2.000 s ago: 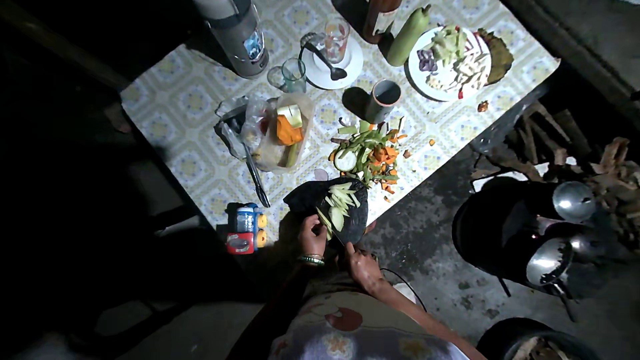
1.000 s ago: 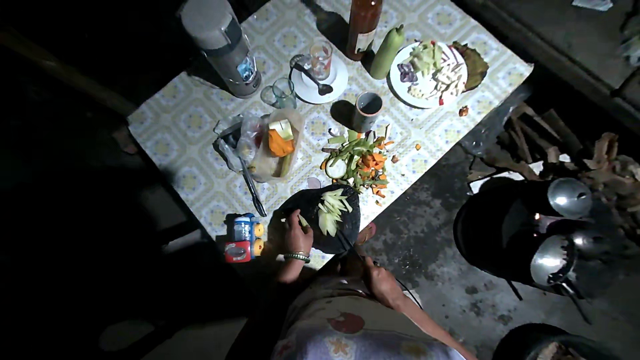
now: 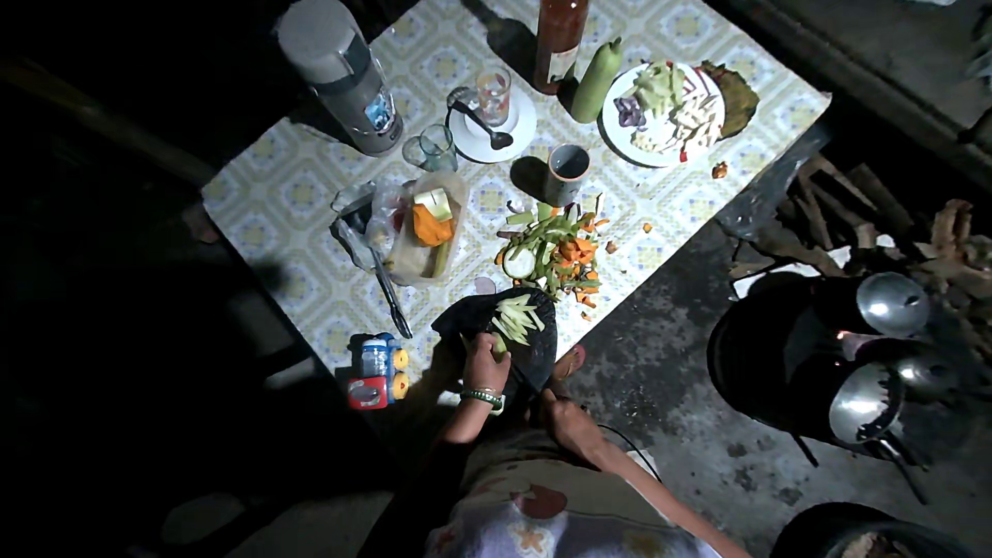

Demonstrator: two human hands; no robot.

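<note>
My left hand [image 3: 487, 366], with a green bangle at its wrist, holds a piece of pale green vegetable over a dark board [image 3: 539, 353] at the table's near edge. Cut pale green vegetable strips [image 3: 518, 319] lie on the board just above that hand. My right hand [image 3: 570, 422] is closed around the handle of a knife, whose dark blade [image 3: 527, 385] points toward the board and is hard to make out. Beyond the board is a heap of green and orange peelings [image 3: 559, 252]. A plastic container [image 3: 451, 260] with an orange vegetable piece stands to its left.
On the patterned tablecloth [image 3: 283, 194] are a thermos [image 3: 345, 77], a bottle [image 3: 559, 46], a green gourd [image 3: 597, 81], a cup [image 3: 568, 172], a plate of cut vegetables [image 3: 612, 132], tongs [image 3: 391, 298] and small jars [image 3: 376, 358]. Metal pots [image 3: 868, 403] and firewood [image 3: 845, 201] are at the right.
My left hand has moved from the board's left side to beside the strips. The strips lay under its fingers in the oldest frame. The view has shifted somewhat.
</note>
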